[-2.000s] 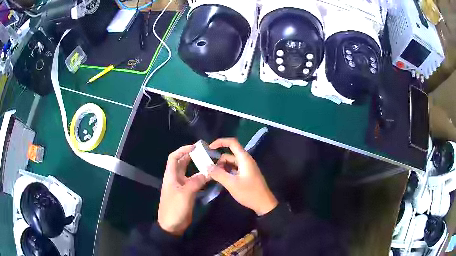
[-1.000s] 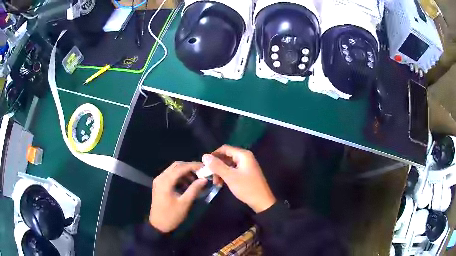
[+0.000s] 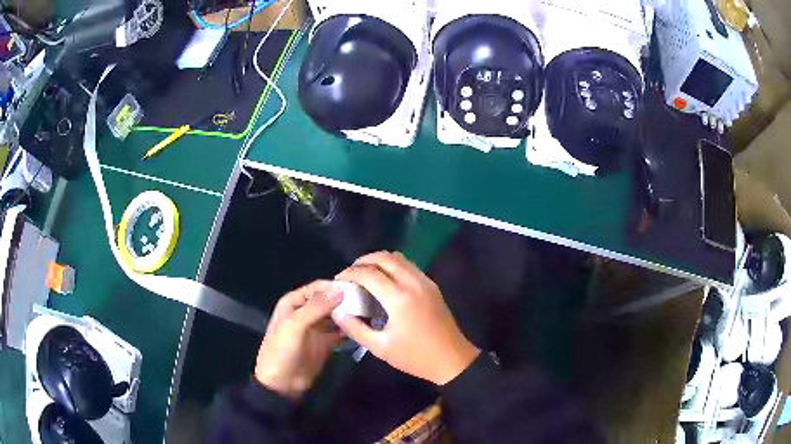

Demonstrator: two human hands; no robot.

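Note:
A small white roll (image 3: 354, 300) is held between my two hands over the dark gap before the bench edge. My left hand (image 3: 299, 336) pinches its left side with thumb and fingers. My right hand (image 3: 408, 316) wraps around its right side, thumb below and fingers over the top. A flat white strip (image 3: 186, 290) runs from the left bench across the gap to behind my left hand. Its far part curves up past the yellow-rimmed tape ring (image 3: 173, 232). My fingers hide much of the roll, and where the strip meets it is hidden.
Three dome cameras (image 3: 488, 78) stand along the back bench, with two more (image 3: 76, 368) at lower left. A white power box (image 3: 707, 65) and a dark flat rectangle (image 3: 716, 192) are at right. A yellow pen (image 3: 166, 141) lies by the black mat. More cameras (image 3: 753, 381) sit lower right.
My right hand has closed further around the roll, and the roll now shows a rounded side. My left hand has shifted slightly inward. The view has moved a little.

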